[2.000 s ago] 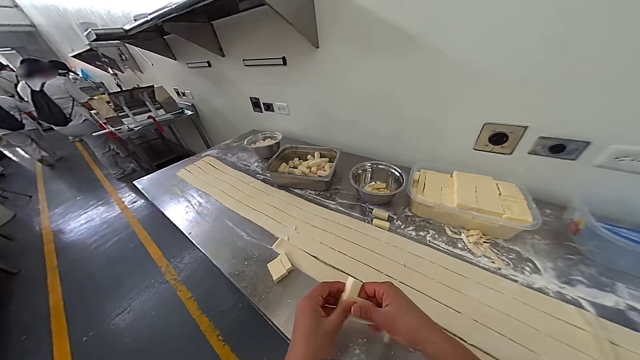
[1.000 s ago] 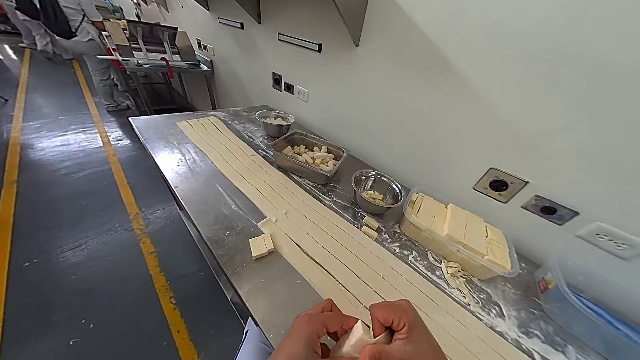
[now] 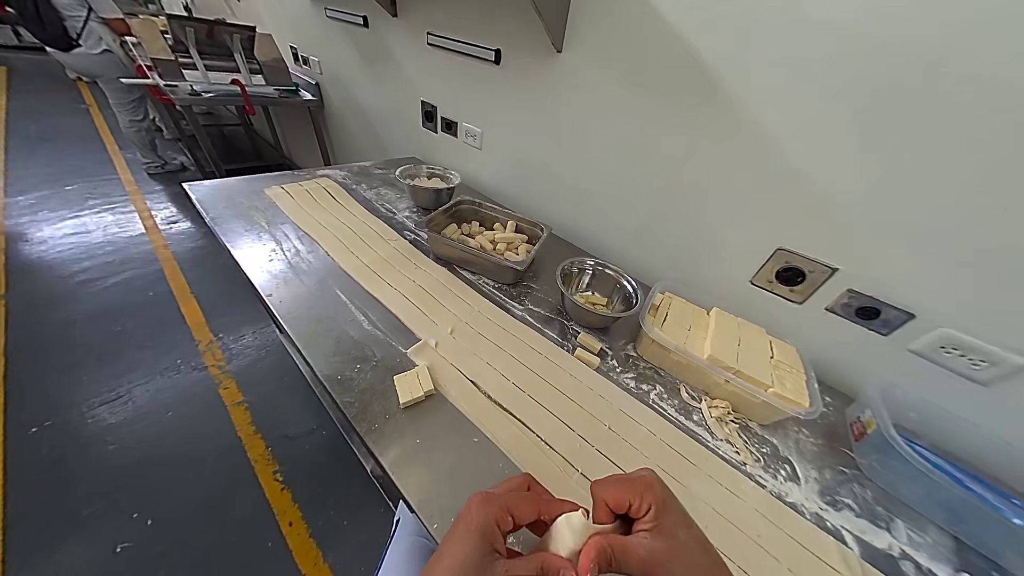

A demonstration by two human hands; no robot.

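Between my left hand [image 3: 512, 528] and my right hand [image 3: 640, 524], at the bottom of the view, is a small piece of white dough [image 3: 570, 532], pinched by the fingers of both. Part of it is hidden by the fingers. Beneath and beyond the hands, long strips of rolled dough [image 3: 480, 328] run along the steel table. Beside the strips' near edge lie a few cheese blocks [image 3: 414, 386]. Two short cheese sticks [image 3: 588, 350] rest on the far side, near a steel bowl [image 3: 598, 292] with small pieces in it.
Along the wall stand a steel pan of dough-covered sticks [image 3: 488, 240], a small steel bowl [image 3: 428, 186], a plastic tub of cheese slabs [image 3: 728, 360] and a clear plastic bin [image 3: 936, 456]. Dough scraps [image 3: 724, 420] lie by the tub. A person [image 3: 104, 72] stands beyond the steel table [image 3: 320, 320].
Two seconds ago the fingers held an upright pale stick; now white dough is bunched between them. The view has turned to the right.
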